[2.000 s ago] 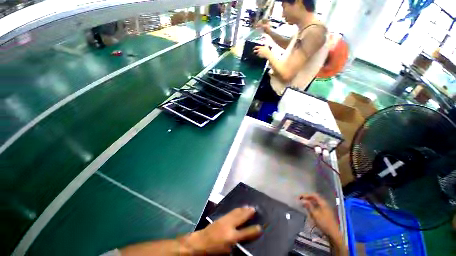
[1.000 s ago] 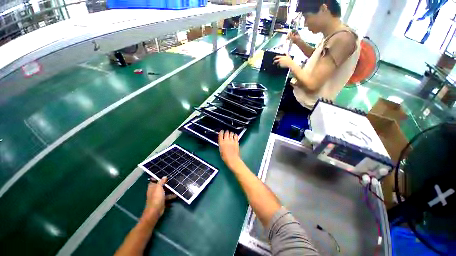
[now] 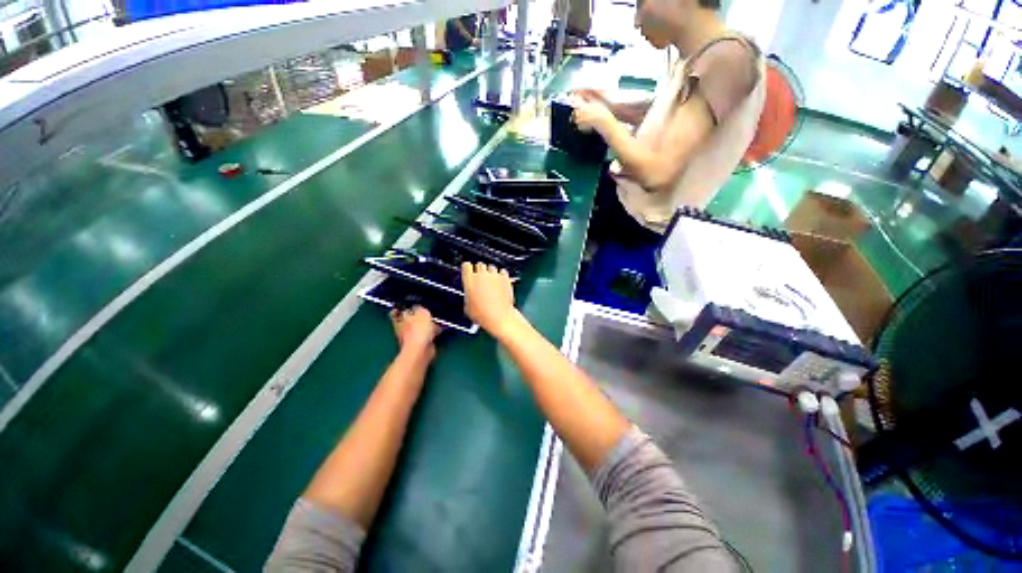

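A row of overlapping, slanted small solar panels (image 3: 493, 229) lies on the green bench. At its near end a white-edged small solar panel (image 3: 431, 306) leans against the others. My left hand (image 3: 415, 327) is at the near edge of this panel, fingers curled at the edge and partly hidden. My right hand (image 3: 489, 293) is at the right end of the near panels, fingers over an upper edge. Which panel each finger touches is hard to tell. The grey test surface (image 3: 672, 448) is at the right, with no panel visible on it.
The bench meter (image 3: 762, 297) stands at the back of the test surface, with red and dark test leads (image 3: 824, 465) hanging from it. A black fan (image 3: 964, 414) and blue crate (image 3: 930, 532) are at the right. Another person (image 3: 695, 123) sits further along. The conveyor (image 3: 168, 336) runs left.
My left hand has carried the small solar panel from the near bench up to the row's near end. My right hand remains at the row. Earlier, a panel lay face down over the test surface.
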